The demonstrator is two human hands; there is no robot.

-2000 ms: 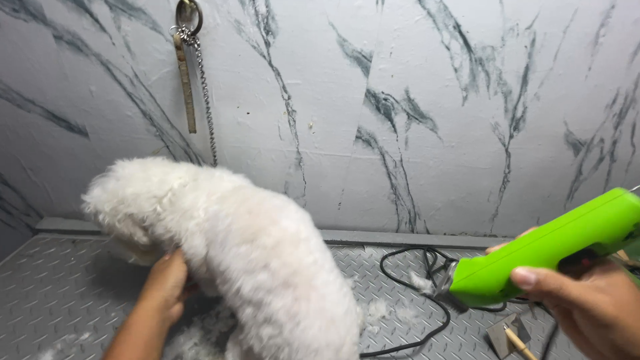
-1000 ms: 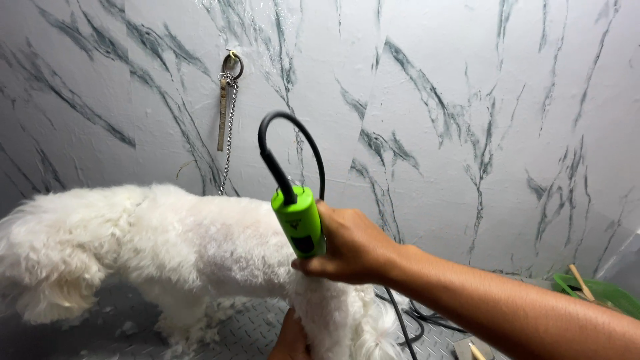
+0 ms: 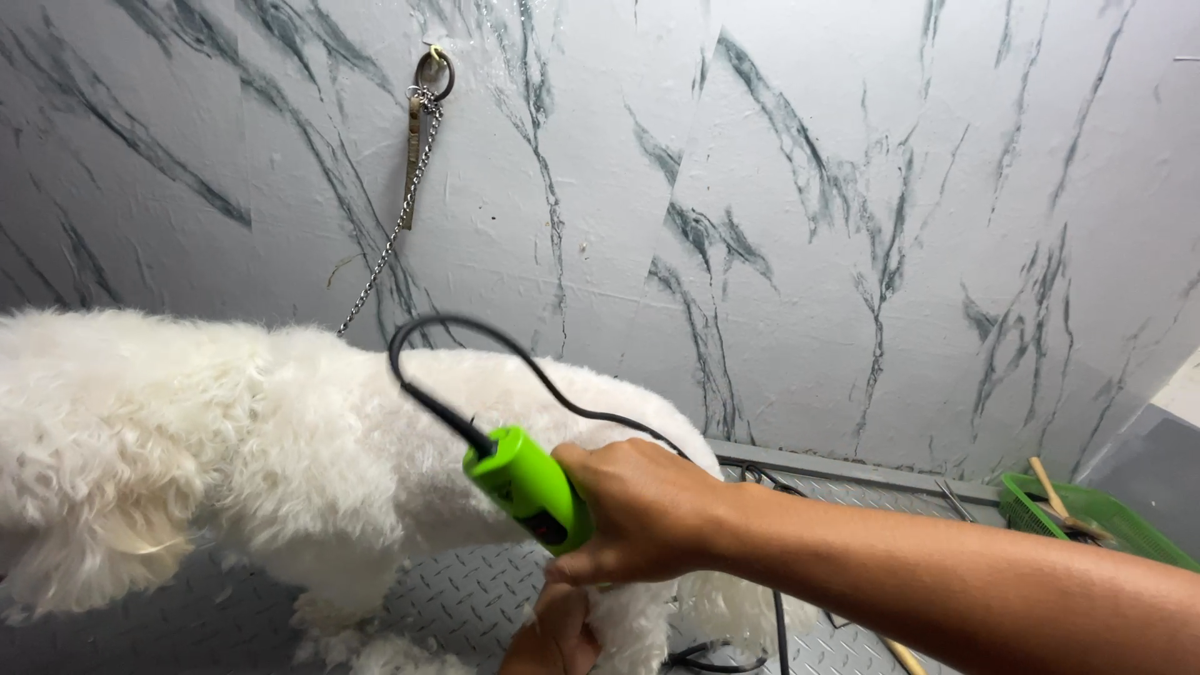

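A white curly-coated dog (image 3: 309, 441) stands side-on on a diamond-plate metal surface, head at the left edge and hindquarters near the middle. My right hand (image 3: 647, 506) is closed around green corded electric clippers (image 3: 530, 492), held over the dog's flank and thigh. Their black cord (image 3: 539, 370) loops up from the upper end and runs behind my wrist; the blade end is hidden below my hand. Just under it, at the bottom, my left hand (image 3: 558, 633) is at the dog's hind leg, its fingers partly hidden, so its hold is unclear.
A metal chain (image 3: 389, 244) and a strap (image 3: 412, 169) hang from a ring on the marble-patterned wall. A green plastic basket (image 3: 1125, 525) holding a wooden-handled tool stands at the right. Clumps of cut fur (image 3: 394, 654) and black cord lie on the metal surface.
My right hand has brought the clippers from the right side over to the dog's hindquarters. My left hand has gone from the dog's front to its hind leg. The dog now stands side-on.
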